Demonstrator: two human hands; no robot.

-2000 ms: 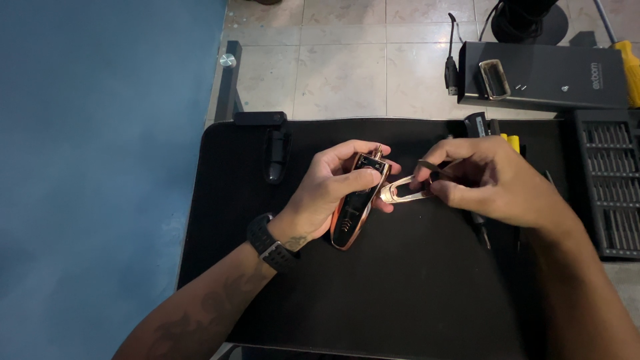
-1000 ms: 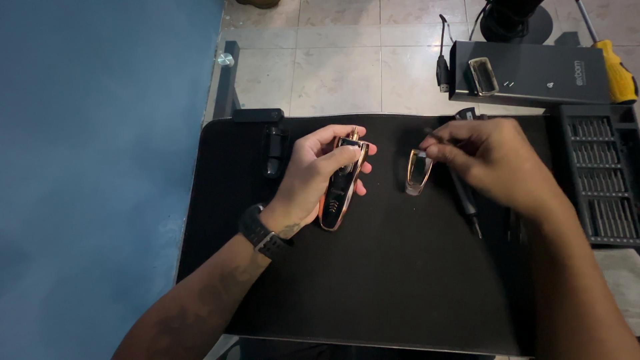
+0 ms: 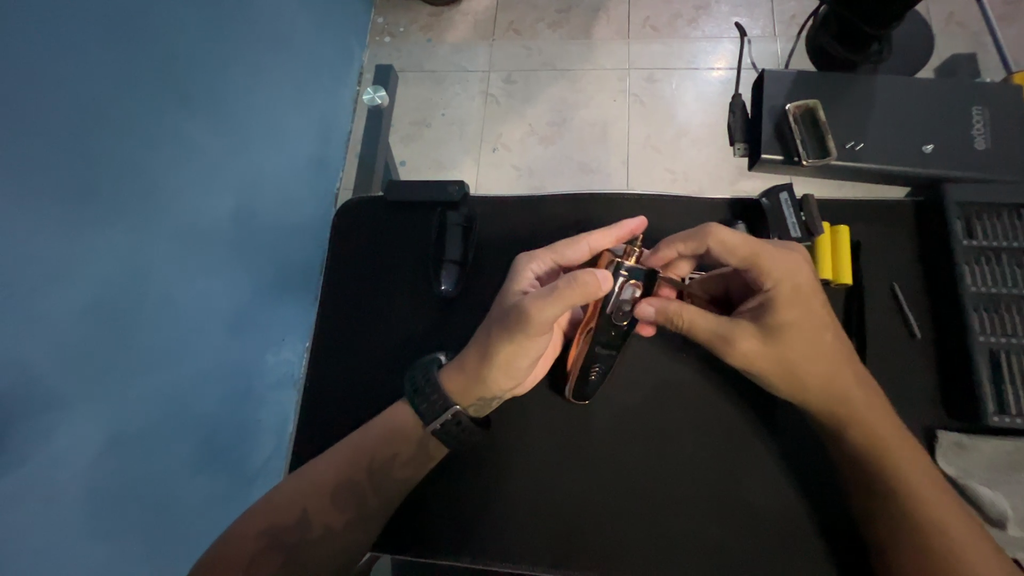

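Note:
My left hand grips a black and copper handheld electric device, probably a hair clipper. A metal shaft shows at its upper end, and my left thumb presses on the upper front beside a switch. At the device's upper right side is my right hand, thumb and fingertips at its edge. Between the right fingers is a thin dark piece, partly hidden. Behind those fingers a small part of a copper-rimmed piece shows; whether the hand holds it is unclear.
Two yellow cylindrical cells and dark parts lie beyond my right hand. A slim metal bit and a bit case are to the right. A black box bears a copper-rimmed frame and small screws. A black clamp-like item sits back left.
My right hand has come left to the device; a second ago it held a copper-rimmed frame apart from it. The device in my left hand is now tilted more to the right.

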